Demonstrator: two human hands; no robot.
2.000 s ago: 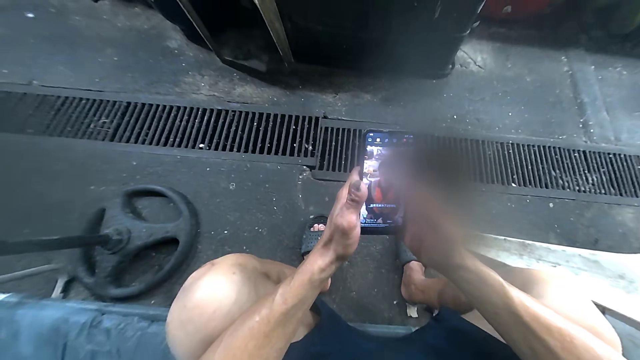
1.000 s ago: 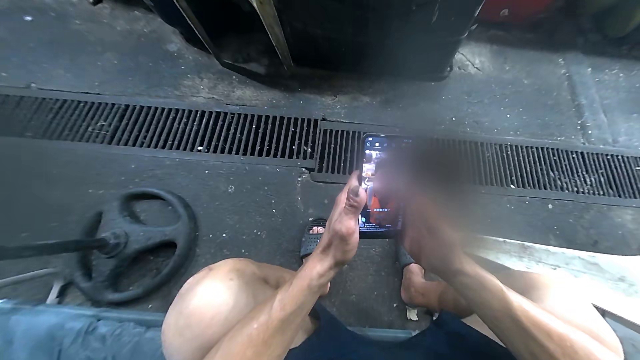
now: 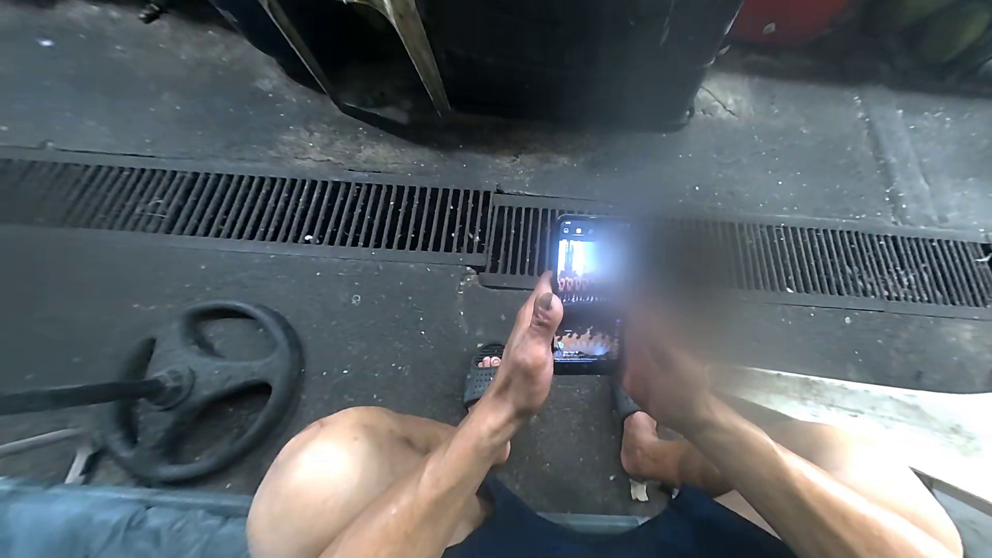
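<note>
A smartphone (image 3: 587, 325) with a lit screen is held upright above the floor grate, between my two hands. My left hand (image 3: 531, 353) grips its left edge, with the thumb along the side. My right hand (image 3: 666, 360) is at the phone's right edge; a dark blur covers its fingers, so their exact hold is hidden. The screen shows a bright picture above and a darker one below. Beneath the phone are my feet in dark slide sandals (image 3: 480, 377).
A black steering wheel (image 3: 205, 387) on a shaft lies at left. A slotted drain grate (image 3: 333, 213) crosses the floor. Dark bulky equipment (image 3: 558, 62) stands ahead, with a red object (image 3: 787, 19) at upper right. A pale board (image 3: 868, 418) is at right, a blue-grey padded surface (image 3: 116, 523) at lower left.
The picture on the phone's screen has changed and its upper part is brighter. Both hands have stayed in nearly the same place around the phone.
</note>
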